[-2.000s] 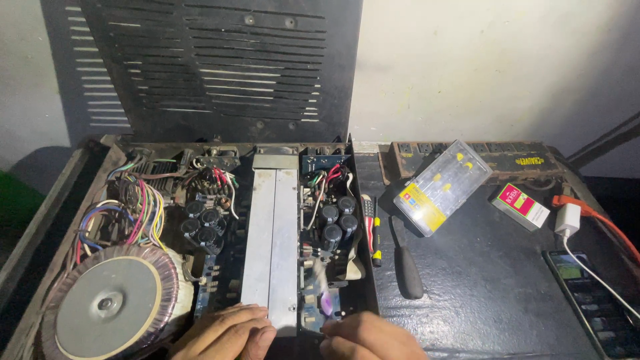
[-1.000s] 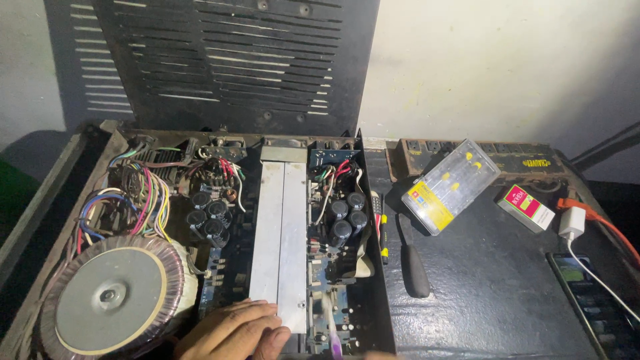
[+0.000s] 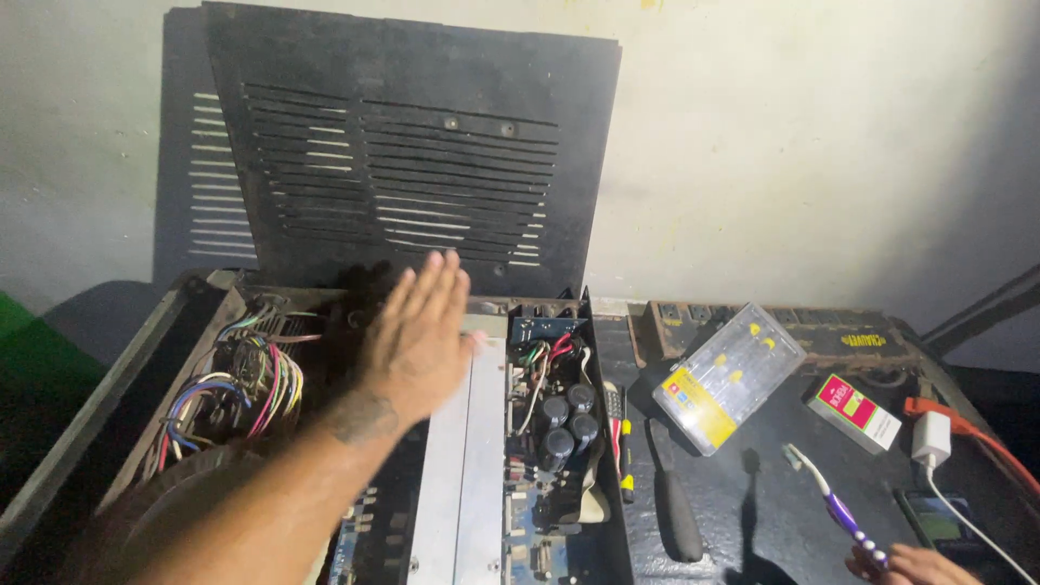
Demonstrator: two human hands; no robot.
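My left hand (image 3: 422, 349) is raised over the top part of the long metal heatsink cover (image 3: 463, 455) in the opened amplifier chassis, fingers extended, holding nothing. Its forearm passes over the toroidal transformer (image 3: 179, 504), hiding much of it. At the lower right, my right hand (image 3: 910, 565) grips the handle end of a purple and white toothbrush (image 3: 841, 516), bristles pointing up and left, above the black surface. Right of the heatsink cover are black capacitors (image 3: 569, 418) and a blue circuit board (image 3: 528, 528). Bundled colored wires (image 3: 276, 390) lie left of my left hand.
A slotted black metal panel (image 3: 463, 81) leans on the wall behind the chassis. To the right are a power strip (image 3: 845, 337), clear plastic case (image 3: 731, 378), small box (image 3: 853, 413), dark-handled tool (image 3: 676, 512), yellow-and-black screwdriver (image 3: 626, 463), white charger (image 3: 931, 439) and phone (image 3: 946, 520).
My left hand has lifted from the lower heatsink cover and moved toward its far end. My right hand has moved right with the toothbrush, away from the circuit board.
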